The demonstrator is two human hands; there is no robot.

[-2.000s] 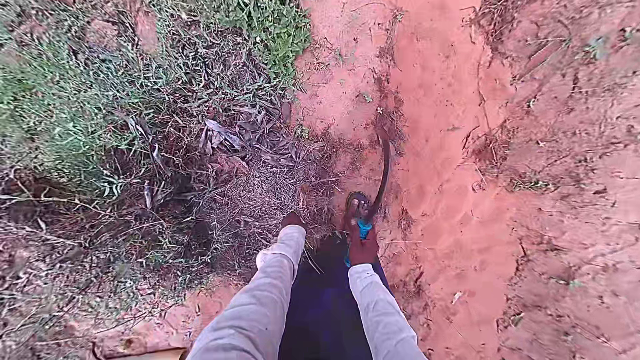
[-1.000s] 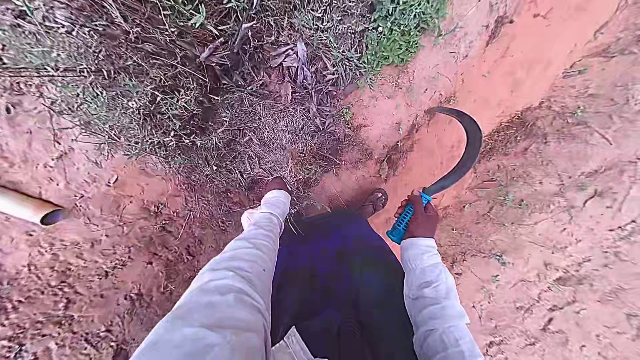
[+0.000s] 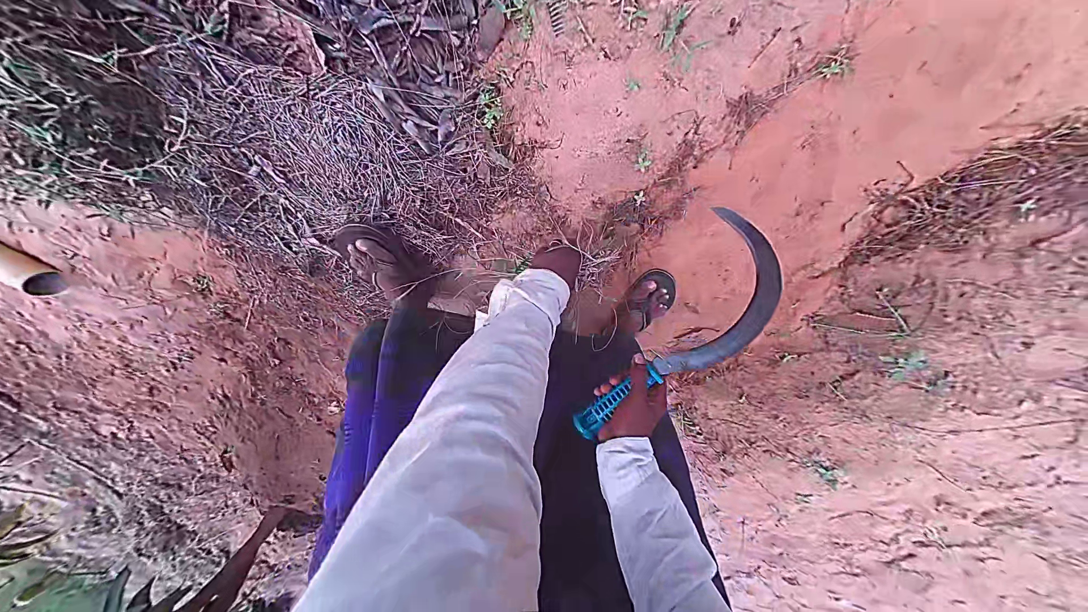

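My right hand (image 3: 636,406) grips the turquoise handle of a sickle (image 3: 759,297). The dark curved blade points up and away from me, over the reddish soil to the right of my feet. My left hand (image 3: 558,258) is closed around thin dry grass stalks (image 3: 602,265) between my feet, with stems sticking out on both sides. Its fingers are mostly hidden behind the wrist and the white sleeve.
Dry cut grass (image 3: 340,144) lies in a heap at the upper left, against my sandalled foot (image 3: 382,255). My other sandalled foot (image 3: 651,297) stands near the sickle. A yellowish pipe (image 3: 24,272) juts in at the left edge. Roots and twigs (image 3: 960,191) lie at the right.
The sickle was upright close to my left hand two seconds ago; it has since swung out to the right, its full curve showing. The view has turned and shifted. Both feet now show.
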